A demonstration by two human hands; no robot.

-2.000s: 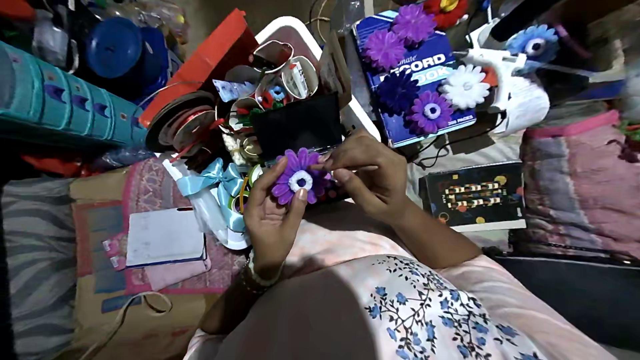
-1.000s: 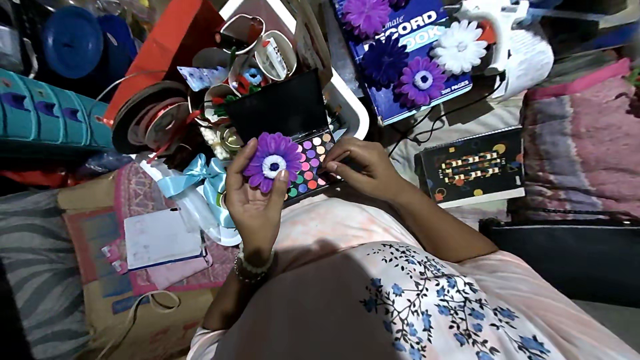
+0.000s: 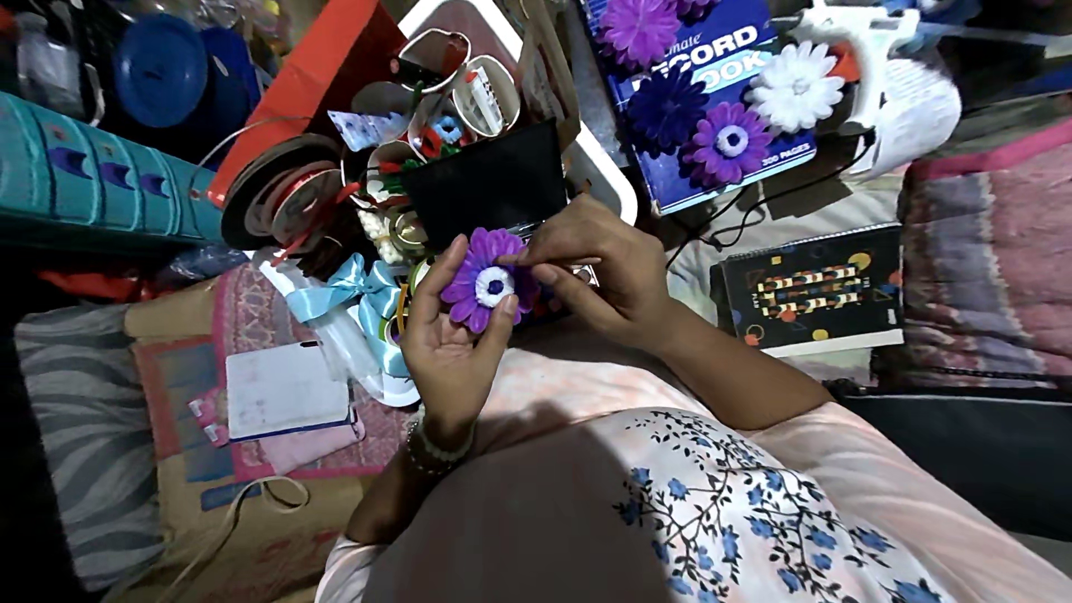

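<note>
A purple artificial flower point(image 3: 476, 308) with a white ring and dark centre is held between the thumb and fingers of my left hand point(image 3: 456, 347). My right hand point(image 3: 607, 272) pinches a thin stick point(image 3: 557, 261), whose tip is at the upper right petals. Behind both hands stands the raised black lid of a makeup palette point(image 3: 494, 188); its colour pans are mostly hidden by the hands. On a blue record book point(image 3: 695, 180) at the upper right lie several more artificial flowers, among them a white one point(image 3: 796, 86), a dark blue one point(image 3: 667, 109) and a purple one point(image 3: 730, 142).
A white glue gun point(image 3: 871, 50) with its cord lies beside the record book. Ribbon spools point(image 3: 293, 201), a light blue ribbon bow point(image 3: 352, 293) and cardboard tubes point(image 3: 487, 96) in a white bin point(image 3: 615, 180) crowd the left and centre. A black notebook point(image 3: 812, 289) lies right.
One second ago my right hand was at the palette's colour pans, right of the flower; now the stick it holds reaches the petals. The flower has stayed in my left hand.
</note>
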